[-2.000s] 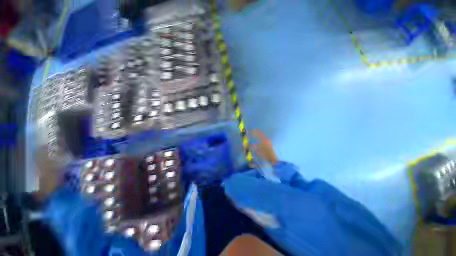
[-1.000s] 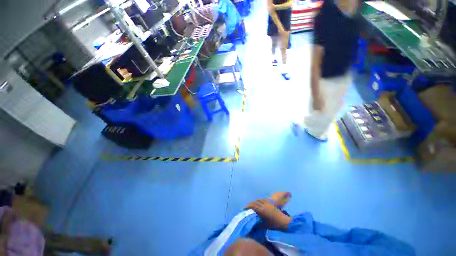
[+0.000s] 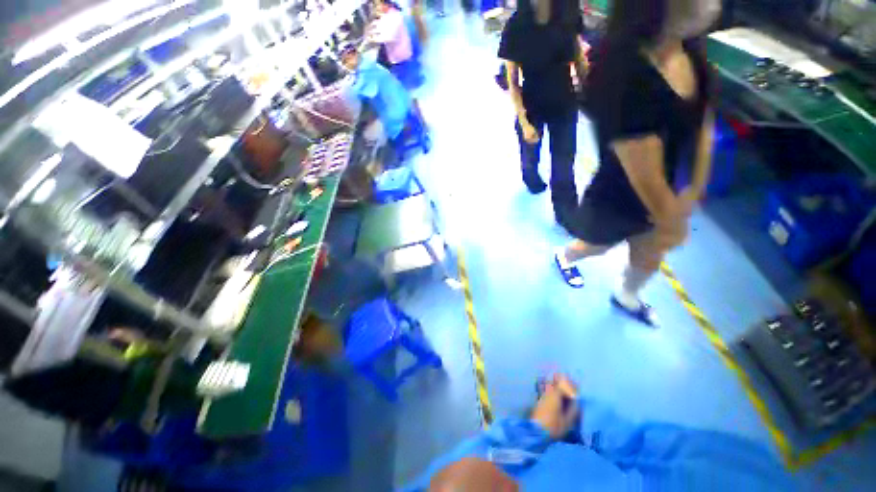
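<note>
My left hand (image 3: 547, 411) and my right hand (image 3: 569, 394) are close together in front of my body, at the lower middle. Both are small and blurred, and blue sleeves cover the arms. The fingers overlap, so I cannot tell if either hand holds anything. Neither hand touches the bench. The green-topped bench (image 3: 259, 356) is ahead to the left, with a small pale ribbed item (image 3: 224, 377) on its near end. A blue plastic stool (image 3: 387, 338) stands beside the bench.
Two people in dark clothes (image 3: 547, 96) (image 3: 639, 144) are in the aisle ahead. Seated workers (image 3: 381, 96) line the left bench. A stack of filled trays (image 3: 816, 360) is on the floor at right, inside yellow-black tape (image 3: 706, 332). Another green bench (image 3: 845, 130) is at upper right.
The view has swung from tray stacks to the aisle, and the left bench and stool are now nearer. The people ahead have changed position. My hands remain together, slightly further right.
</note>
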